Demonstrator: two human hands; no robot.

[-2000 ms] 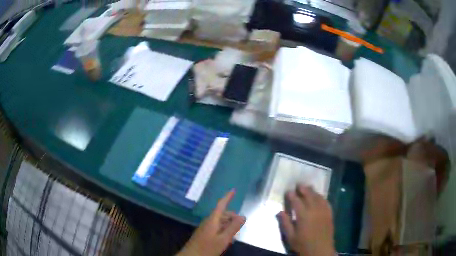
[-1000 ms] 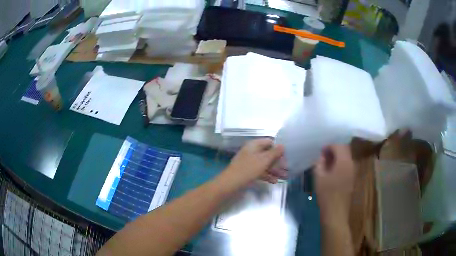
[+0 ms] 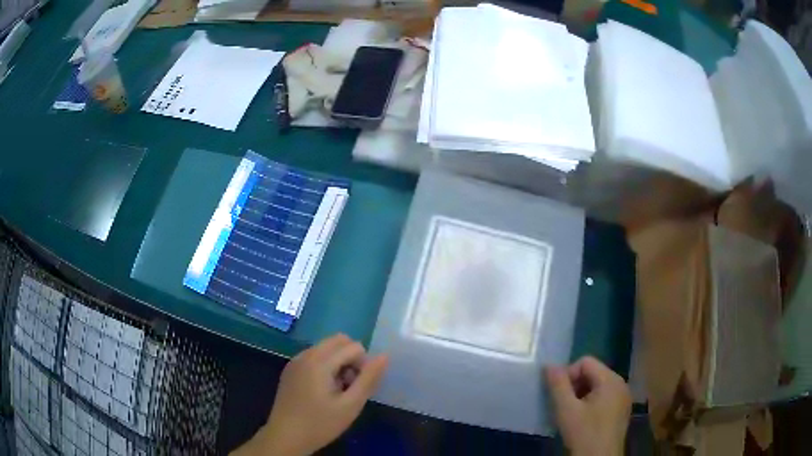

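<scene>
A milky film [image 3: 481,387] lies flat over the grey square-marked plate [image 3: 481,289], whose pale frame shows through it. My left hand [image 3: 325,387] pinches the film's near left edge between thumb and curled fingers. My right hand [image 3: 589,401] pinches its near right corner. The blue solar cell sheets [image 3: 272,240], with pale cross lines and white side strips, lie in a small pile to the left.
White backsheets [image 3: 507,85] are stacked behind the plate, with film piles [image 3: 659,107] to their right. An open carton [image 3: 743,312] stands at right. A wire basket [image 3: 89,356] sits low at left. A phone [image 3: 368,83] lies on cloth; a cup [image 3: 105,82] stands far left.
My hands have brought a film from the pile at right down onto the plate and now hold its near edges. The bright glare on the plate is gone. The view has shifted.
</scene>
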